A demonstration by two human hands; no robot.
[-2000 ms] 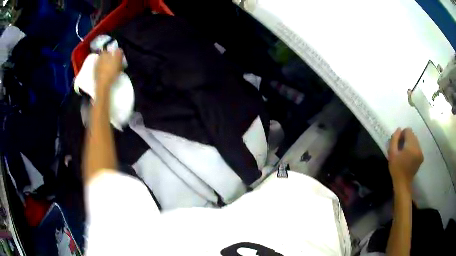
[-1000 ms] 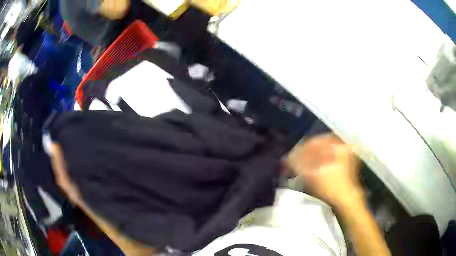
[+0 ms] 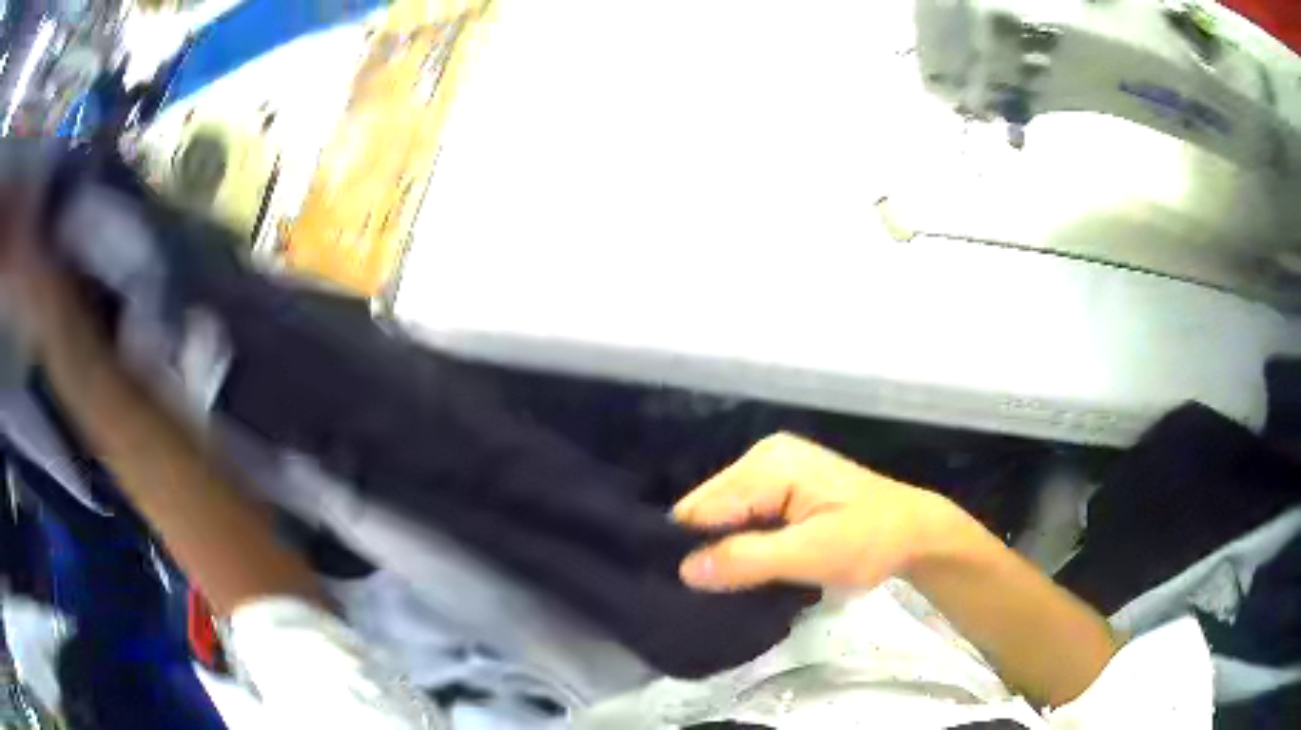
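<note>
A black-and-white garment stretches diagonally across my lap, from the upper left down to the middle, blurred at its left part. My left hand is at the far left edge, blurred and partly cut off, holding the garment's far end up. My right hand is at the garment's near end in the middle, thumb and finger apart against the black cloth. Whether it grips the cloth I cannot tell.
The white machine table spans the view above my hands. The sewing machine head stands upper right. A worn brown-taped board is upper left. A black-and-white cloth heap hangs at right. A bit of red shows low left.
The view has swung towards the machine table. The garment has gone from bunched over my lap to stretched out, its far end raised at left. The red basket has left view.
</note>
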